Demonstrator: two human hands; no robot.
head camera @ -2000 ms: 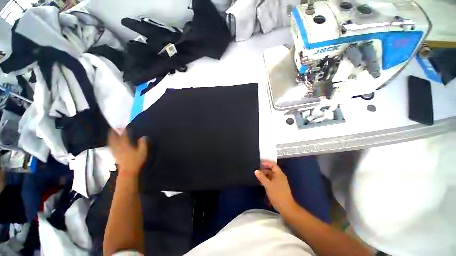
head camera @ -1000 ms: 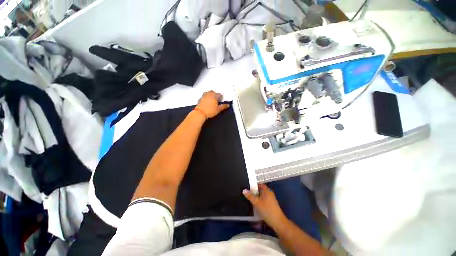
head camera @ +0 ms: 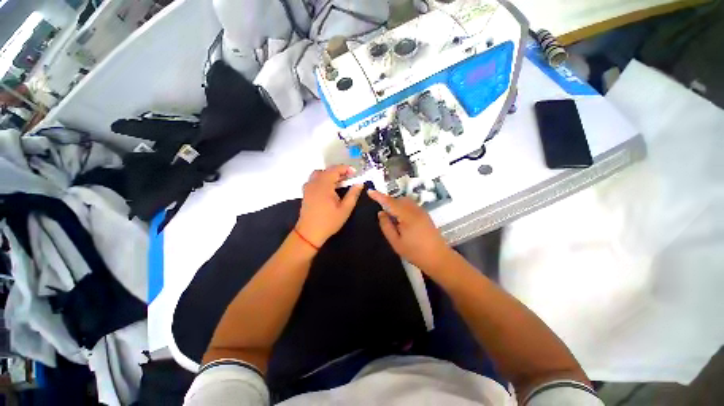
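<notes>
The black cut panel (head camera: 341, 277) lies over the white cut panel (head camera: 418, 287), which shows as a thin rim at the right and lower left edges. Their top corner is at the needle area of the white and blue overlock machine (head camera: 429, 79). My left hand (head camera: 324, 208) presses and pinches the panels' top edge just in front of the presser foot. My right hand (head camera: 409, 228) holds the right edge close beside it, its fingertips near the left ones. The fingers partly hide the corner and the presser foot.
A smartphone (head camera: 563, 133) lies right of the machine. Small black garment pieces (head camera: 171, 155) lie behind the work at the left. Grey-white garment parts (head camera: 48, 214) are heaped at the far left. White panels (head camera: 611, 246) hang at the right. A striped tube (head camera: 551, 47) stands behind the phone.
The panels have moved up to the needle area. My right hand has moved from their lower right corner up to the top corner, beside my left hand. The view has shifted and turned.
</notes>
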